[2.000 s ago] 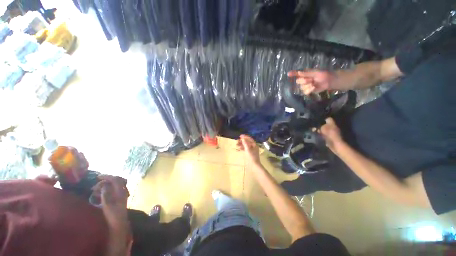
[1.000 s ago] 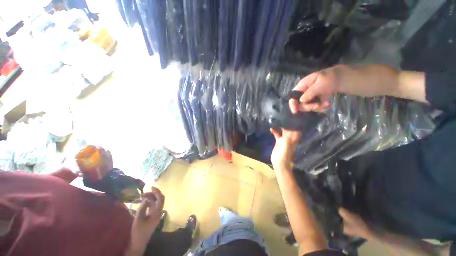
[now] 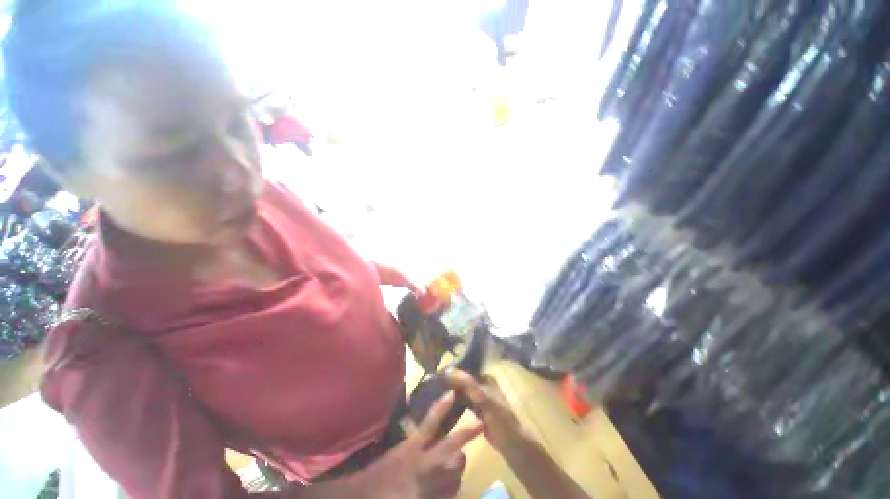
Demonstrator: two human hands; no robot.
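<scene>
My right hand (image 3: 485, 398) reaches up from the bottom edge, blurred. Its fingers are on a small dark item (image 3: 474, 353), curved and soft-looking, which I seem to hold. A hand (image 3: 436, 458) of the person in the dark pink shirt is right beside it at the lower left, with fingers spread and close to the item. I cannot tell whether that hand grips it too. My left hand is out of the picture.
The person in pink (image 3: 283, 361) stands close on the left, wearing a blue cap, with an orange-and-dark thing (image 3: 441, 290) at their other hand. Dark bagged garments (image 3: 742, 146) hang in rows on the right. A red thing (image 3: 577, 396) lies below them.
The view has swung left to the person in pink; the person in dark clothes on the right is out of view. The small dark item has moved with my right hand from that person's hands to here.
</scene>
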